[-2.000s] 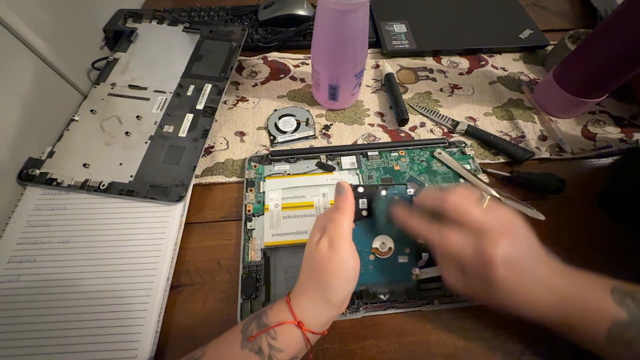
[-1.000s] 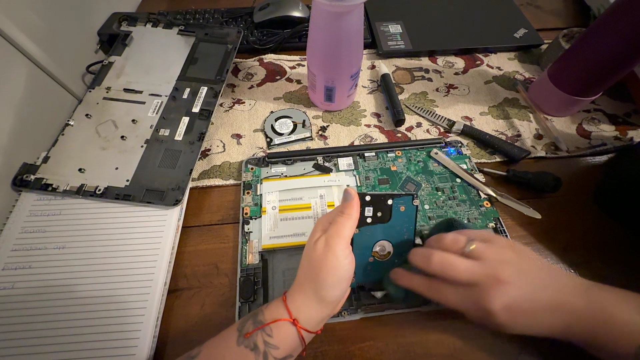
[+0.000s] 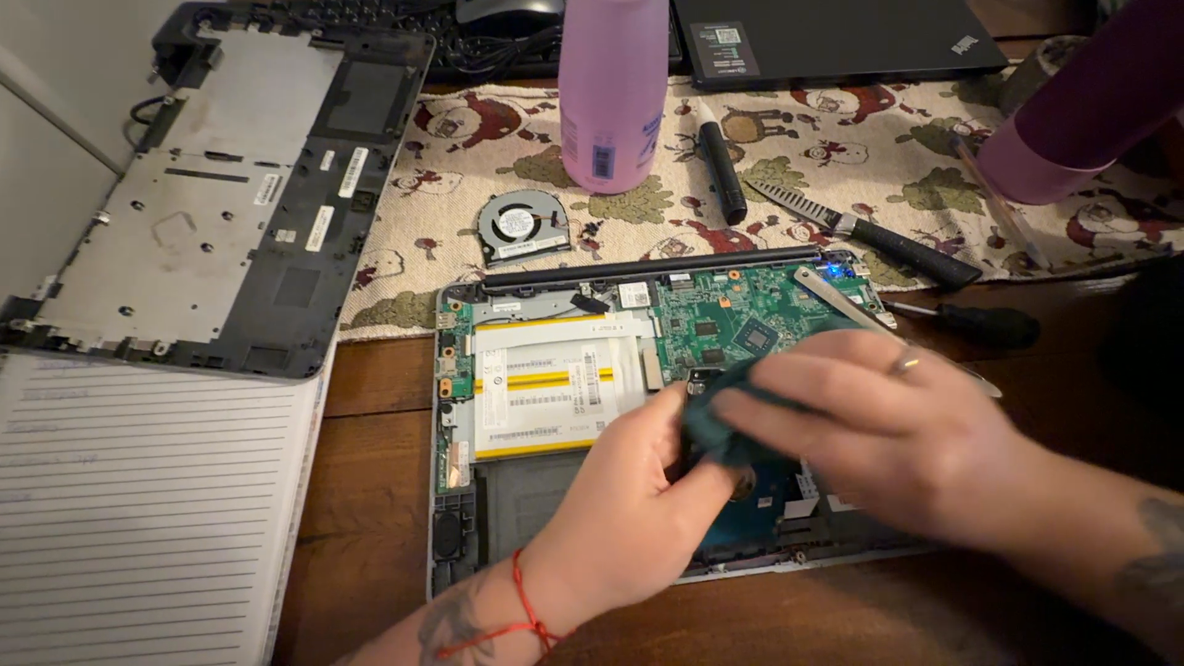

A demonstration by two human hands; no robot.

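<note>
My right hand is closed on a dark green cloth, blurred, over the hard drive of an opened laptop. My left hand lies over the drive's left edge, its thumb against the cloth; whether its fingers grip the drive is hidden. Left of it is the white and yellow battery pack. Behind the hands is the green circuit board, with a small blue light at its far right corner. A metal tool lies across the board's right side.
A cooling fan, a black pen-like tool, a serrated knife and a screwdriver lie behind and right. A pink bottle and a purple bottle stand there. The laptop's cover rests partly on a notebook at left.
My right hand has moved with the cloth from the drive's lower right towards its upper left. The left thumb, upright before, now lies across the drive by the cloth.
</note>
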